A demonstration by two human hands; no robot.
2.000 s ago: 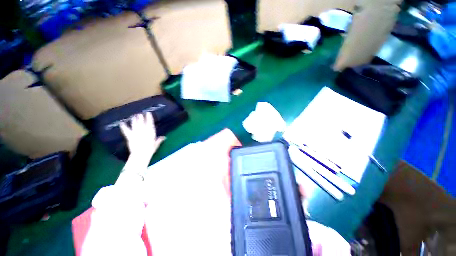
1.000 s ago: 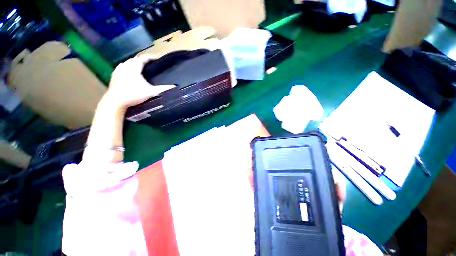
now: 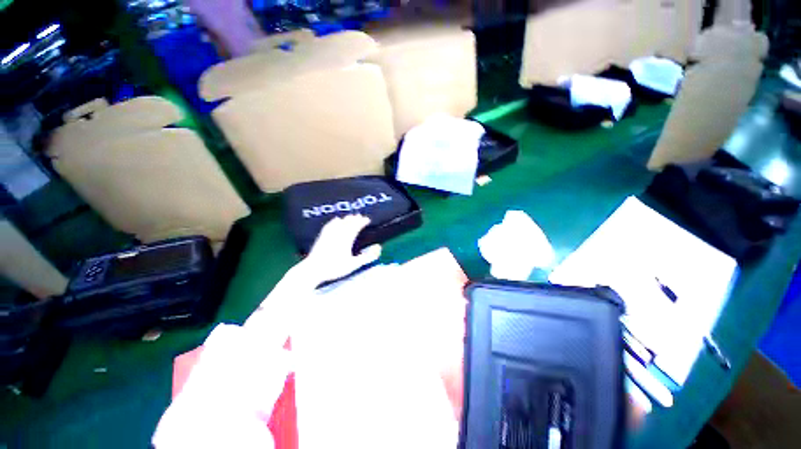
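My right hand [image 3: 634, 412], mostly hidden and cut off at the bottom edge, holds a black scanner tablet [image 3: 543, 351] with its grey back and dark label facing me. My left hand [image 3: 341, 241] reaches forward, fingers apart, at the front edge of a black carrying case [image 3: 351, 206] with white TOPDON lettering. Whether the fingertips touch the case is not clear. The case sits in an open retail box whose cardboard lid [image 3: 303, 123] stands up behind it. Overexposed white sheets [image 3: 378, 351] lie on the red mat [image 3: 285, 412] between my arms.
Another open box at left holds a scanner tablet [image 3: 145, 267]. A box behind has a white sheet [image 3: 441, 153] draped over it. Crumpled white cloth [image 3: 516, 247], a record sheet [image 3: 654, 272], a pen [image 3: 718, 352] and white-handled tools [image 3: 648, 382] lie right. More open boxes stand far back.
The retail box, tilted up in my left hand a second ago, now rests on the bench with its lid standing open. My left hand has come off its edge. The tablet remains in my right hand.
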